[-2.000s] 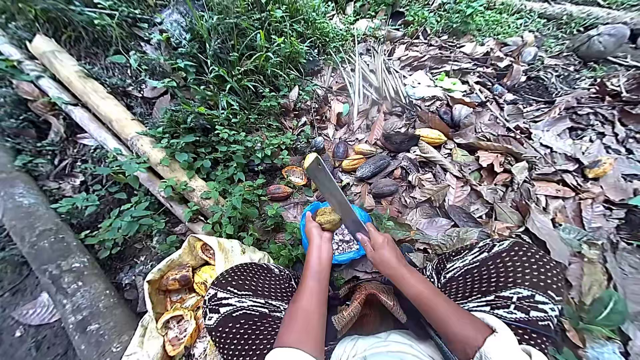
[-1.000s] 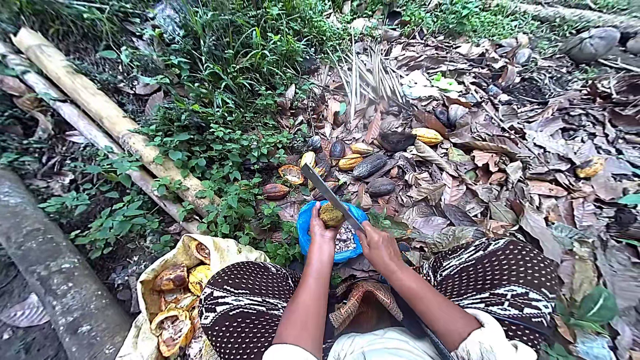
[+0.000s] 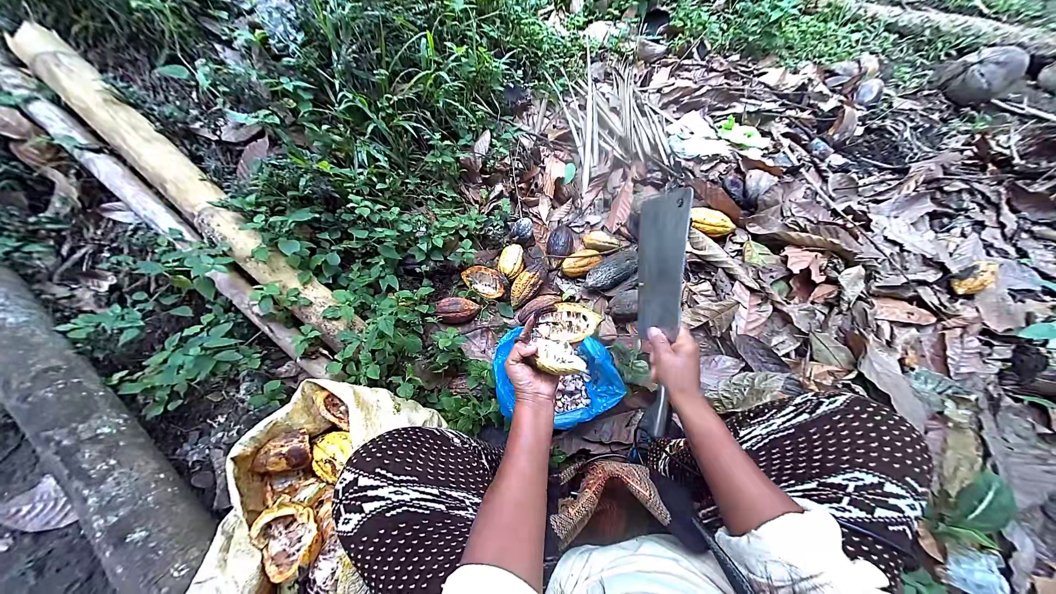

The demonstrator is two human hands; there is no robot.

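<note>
My left hand [image 3: 532, 370] holds a cacao pod [image 3: 564, 330] split open, its pale pulp showing, above a blue plastic bag [image 3: 606, 388]. Whitish cacao beans [image 3: 571, 393] lie inside the bag. In my right hand [image 3: 675, 363] is a broad, square-ended machete [image 3: 663, 260], its blade pointing up and away, to the right of the pod and apart from it. Just beyond the bag lie several whole cacao pods [image 3: 580, 263], yellow and dark, with one opened pod [image 3: 484, 282] at their left.
A pale sack [image 3: 371, 410] of opened cacao husks [image 3: 285, 540] stands beside my left knee. Bamboo poles [image 3: 165, 169] and a grey log [image 3: 91, 445] run along the left. Green plants grow behind them; dry leaves [image 3: 833, 256] and palm strips cover the ground ahead and right.
The pod in my left hand was closed, with the machete against it, in the earlier frames; now it is split open. The machete has moved right, off the pod, and its blade is more upright.
</note>
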